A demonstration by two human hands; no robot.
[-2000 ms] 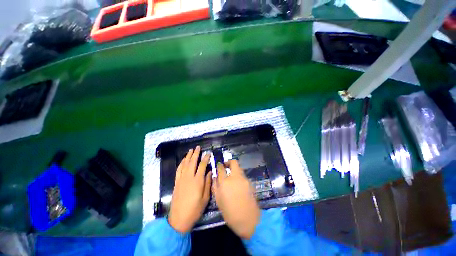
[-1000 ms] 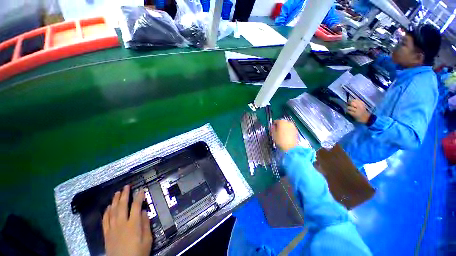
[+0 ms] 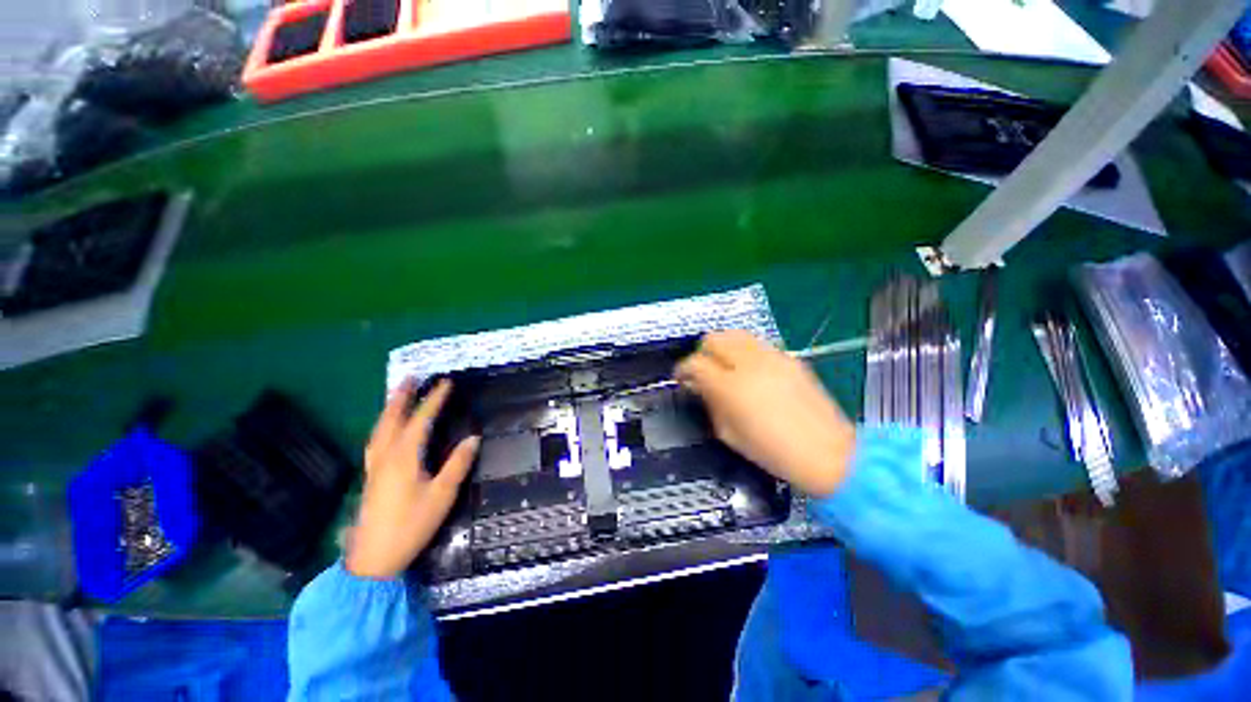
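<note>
A black plastic housing (image 3: 528, 494) with a pale cross-shaped bracket (image 3: 594, 453) in its middle lies on a silvery bubble-wrap sheet (image 3: 659, 318). My left hand (image 3: 405, 480) rests on the housing's left edge, its fingers apart. My right hand (image 3: 761, 405) is at the housing's upper right, fingers closed on a thin metal strip (image 3: 837, 347). The strip sticks out past the hand to the right, and a thin line shows left of the fingers over the housing. The fingertips are blurred.
Blue bin (image 3: 135, 521) of tiny metal pieces and black plastic pieces (image 3: 275, 480) at left. Fanned metal strips (image 3: 912, 357), a smaller bundle (image 3: 1077, 398) and bagged strips (image 3: 1166, 364) at right. White post (image 3: 1098, 137), orange tray (image 3: 412, 44) at the far side.
My right hand has come back from the strip bundles to the housing with a strip. My left hand has moved to the housing's left edge. The view has turned back left.
</note>
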